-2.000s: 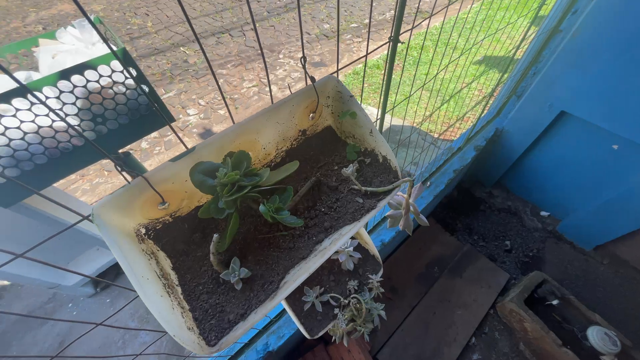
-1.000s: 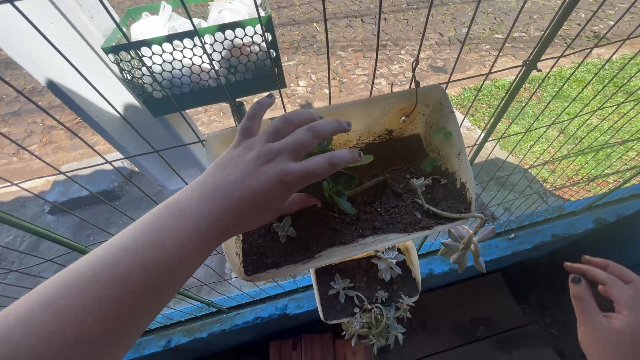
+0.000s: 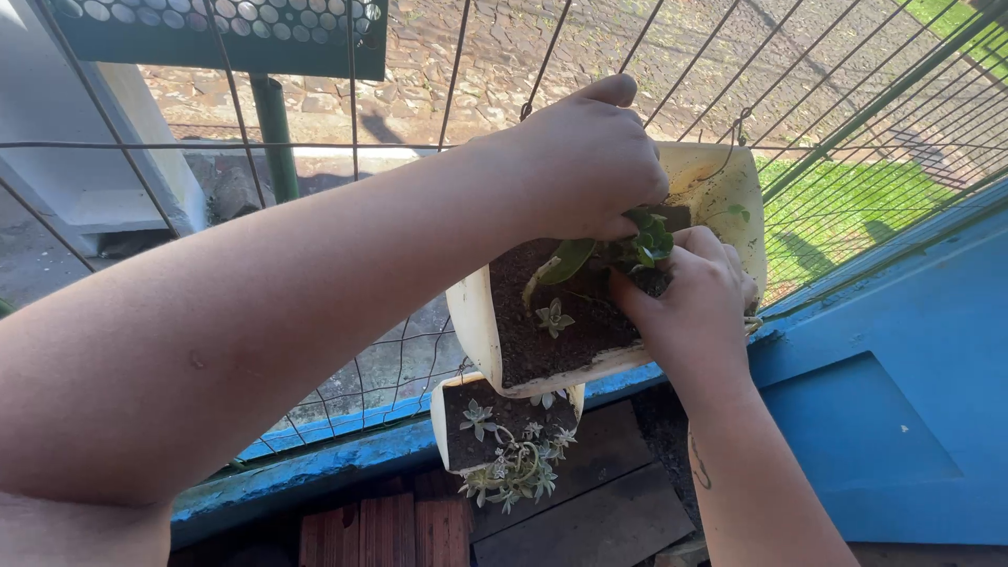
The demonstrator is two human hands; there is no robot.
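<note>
A cream plastic planter of dark soil hangs on the wire fence. Over its back edge reaches my left hand, fingers curled, its lower fingers at the leaves of a green leafy plant. My right hand is at the same plant from the front right, thumb down by the soil at its base. Its other fingertips are hidden among the leaves, so whether either hand grips the plant is unclear. A small succulent rosette grows at the planter's front left. Below hangs a smaller pot with trailing succulents.
The wire fence runs behind the planter, with a green perforated metal basket beyond it. A blue ledge passes beneath, and a blue panel stands at right. Red bricks and dark boards lie below.
My left hand, open above the planter a second ago, is now curled at the plant. My right hand has come in from the right edge to the plant. The view has moved closer.
</note>
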